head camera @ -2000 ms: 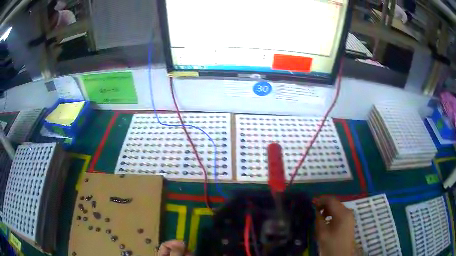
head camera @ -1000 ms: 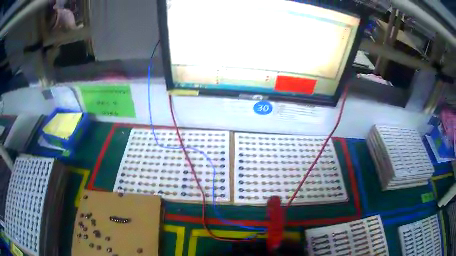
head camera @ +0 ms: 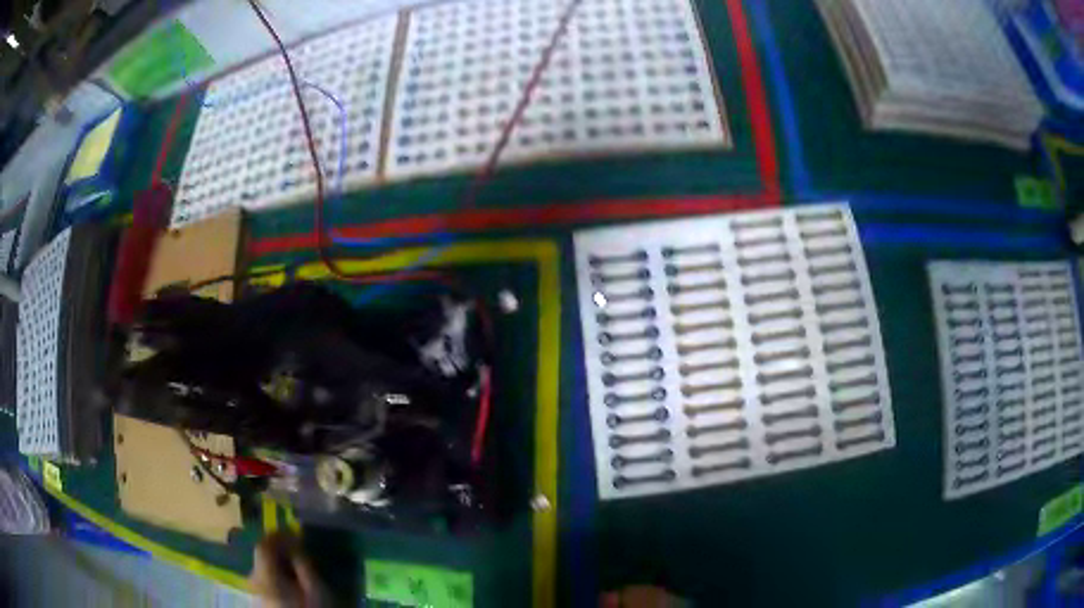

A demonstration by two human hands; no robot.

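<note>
The black test fixture [head camera: 297, 380] stands left of centre, blurred. Its thick red toggle handle [head camera: 140, 255] sticks up at its left end. A round silver and brass-coloured nest [head camera: 336, 479] shows at its front. My left hand [head camera: 283, 572] is at the bottom edge just in front of the fixture, blurred and mostly cut off; whether it holds anything cannot be told. My right hand [head camera: 636, 597] shows only as a sliver at the bottom edge, right of the fixture. A white tray [head camera: 722, 356] with rows of dumbbell-like components lies right of the fixture.
Another filled tray [head camera: 1008, 368] lies far right. Stacked trays [head camera: 939, 71] stand back right, and a tray stack [head camera: 45, 344] at left. Two filled trays lie behind the fixture. Red leads [head camera: 312, 154] cross them. Cardboard [head camera: 178, 481] lies partly behind the fixture. A green label [head camera: 418, 584] lies in front.
The view has swung down and to the right, so the monitor is out of the picture. Both hands, out of view one second ago, now show at the bottom edge.
</note>
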